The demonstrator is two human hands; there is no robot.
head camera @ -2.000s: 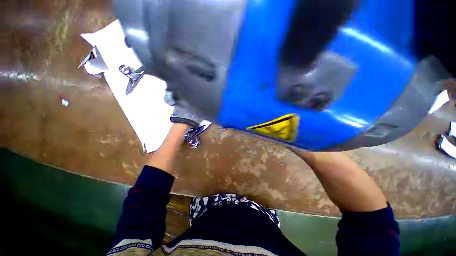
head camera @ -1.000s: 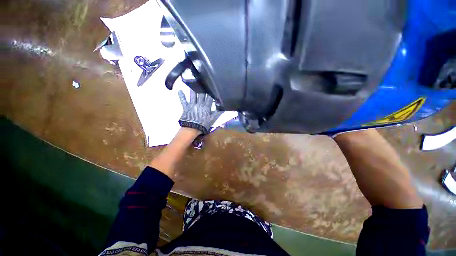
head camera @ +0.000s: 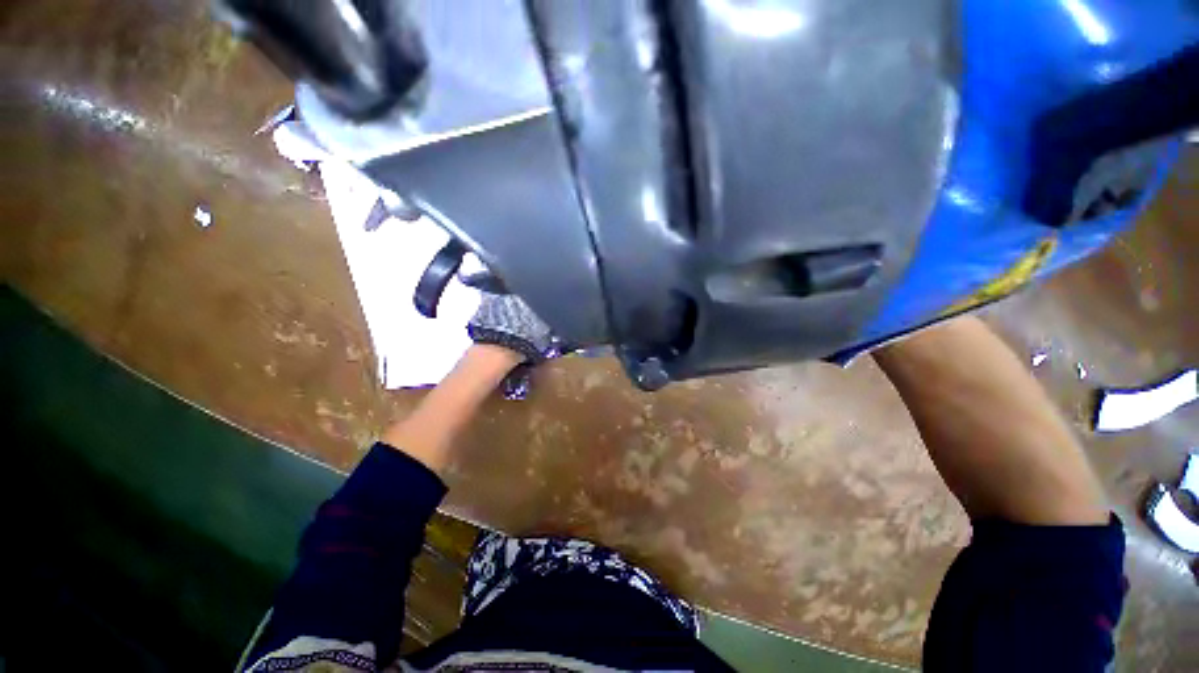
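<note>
The cutting machine [head camera: 789,171], grey with a blue band and a yellow warning label, fills the upper middle and right. White fabric lay [head camera: 381,296] shows at its left, partly covered by the machine. A metal clamp [head camera: 391,210] on the fabric is half hidden. My left hand [head camera: 506,320], in a grey mesh glove, lies on the fabric at the machine's lower left; its fingers are hidden under the machine. My right forearm reaches behind the machine, and my right hand is hidden by it.
Another clamp [head camera: 517,383] shows beside my left wrist. Curved white cut pieces [head camera: 1147,402] lie on the brown table [head camera: 197,329] at the far right. A small white scrap [head camera: 203,216] lies at the left. The table's front edge curves before my body.
Over the last second the machine has shifted left over the fabric, covering most of the clamp and my left fingers. Before that, it swung rightward in view and my gloved left hand showed.
</note>
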